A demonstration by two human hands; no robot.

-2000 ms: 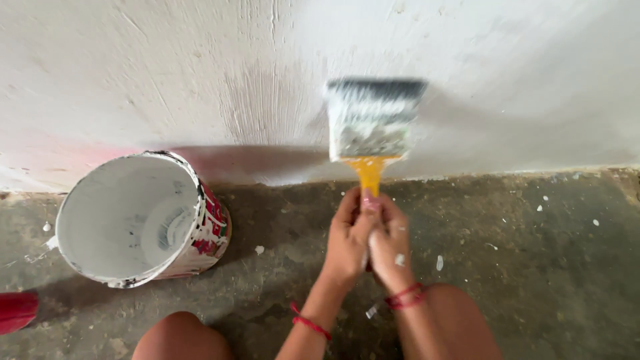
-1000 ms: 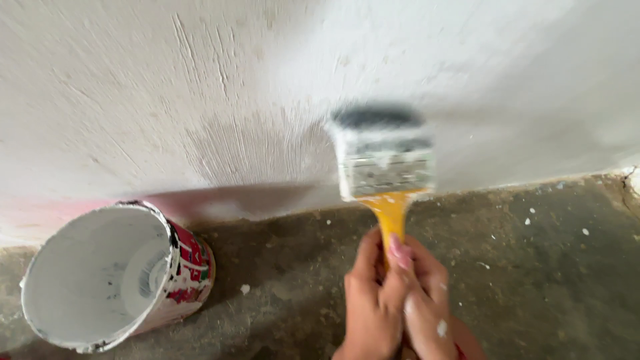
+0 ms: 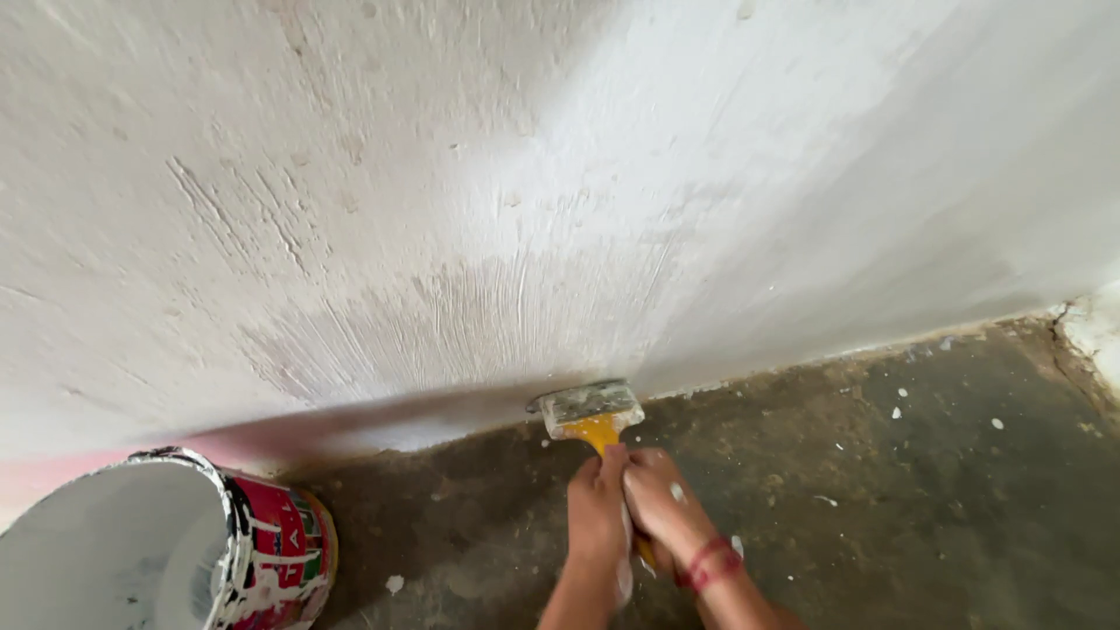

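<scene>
A wide paintbrush with a yellow handle (image 3: 602,429) is held in both hands, its paint-smeared bristles low against the wall (image 3: 490,219), close to the floor line. My left hand (image 3: 597,507) grips the handle from the left. Beside it my right hand (image 3: 663,497) is closed around the same handle, with white paint on its back and a red thread bracelet at the wrist. The handle's end sticks out below the hands. Fresh brush streaks run down the wall just above and left of the bristles.
A paint bucket (image 3: 280,542) with a red printed side and white drips stands at the lower left, cut off by the frame. The dark concrete floor (image 3: 840,472) bears white paint spots. At the right, the floor meets a cracked wall corner (image 3: 1063,337).
The brush, earlier raised over the white wall with its bristles up, is now down at the wall's base, both hands still around its handle. The view has shifted, and the bucket appears farther down and left.
</scene>
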